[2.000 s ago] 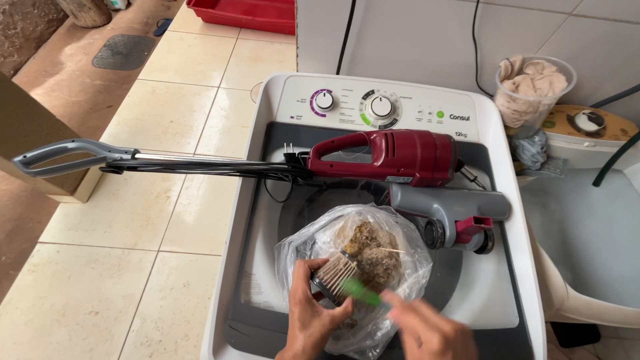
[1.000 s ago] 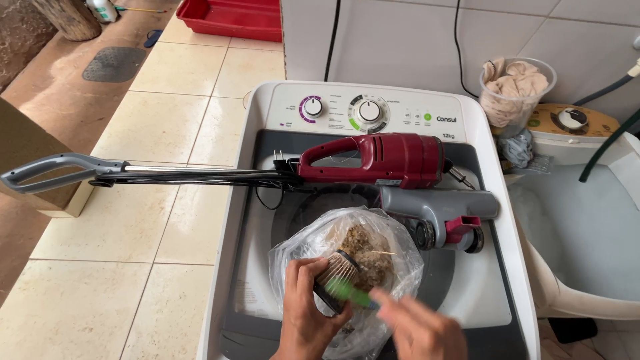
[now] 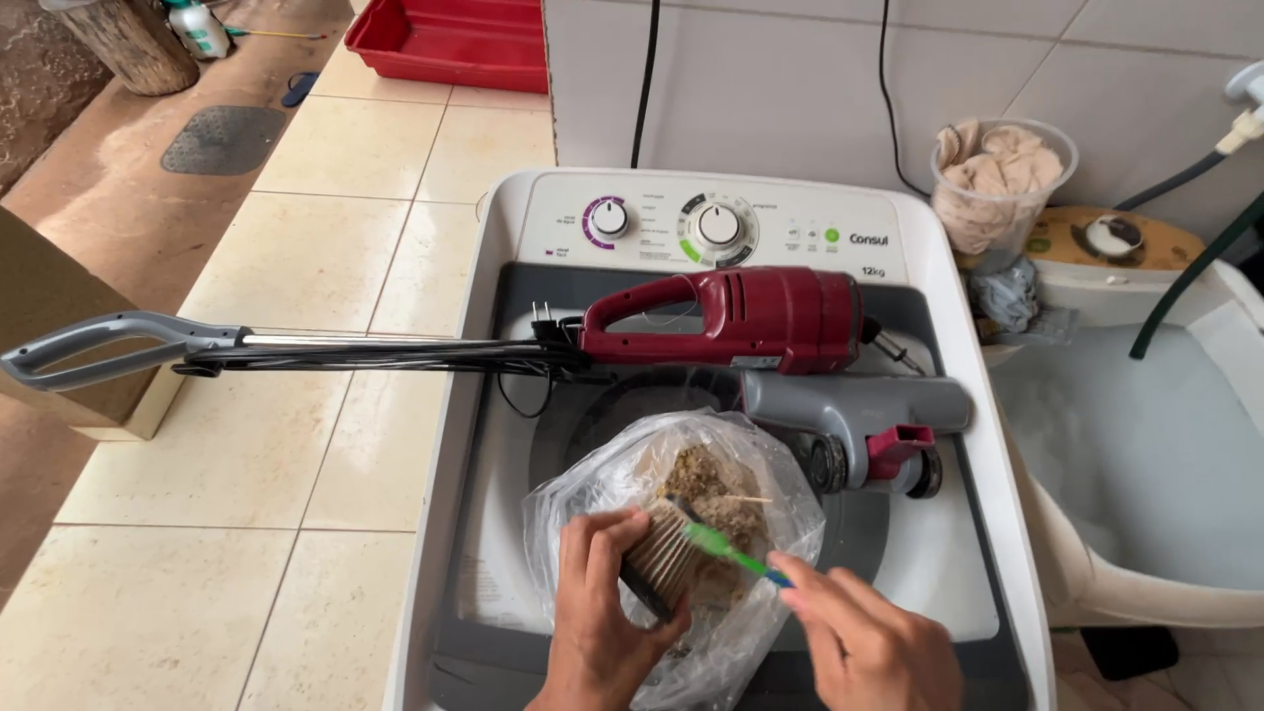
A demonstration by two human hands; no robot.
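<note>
My left hand (image 3: 604, 597) grips a pleated filter (image 3: 660, 555) with a dark rim, tilted over an open clear plastic bag (image 3: 583, 484). In my right hand (image 3: 869, 632) is a green and blue toothbrush (image 3: 731, 553), its head at the filter's pleats. Grey-brown dust and debris (image 3: 716, 484) lie in the bag, which rests on the lid of a Consul washing machine (image 3: 973, 602). Behind the bag lies a dark red vacuum cleaner body (image 3: 780, 321) with a long grey handle (image 3: 118, 346) and a bundled black cord. The grey floor nozzle (image 3: 849, 405) sits just right of the bag.
At the right stands a wash tub (image 3: 1136, 583) holding cloudy water, with a green hose (image 3: 1195, 272) over it. A clear tub of cloths (image 3: 1002, 188) is beside the control panel. A red tray (image 3: 454, 44) lies on the tiled surface at the upper left.
The toothbrush and my right hand have shifted slightly against the filter, and the brush head now shows nearer the pleats' right edge. My left hand keeps its hold on the filter.
</note>
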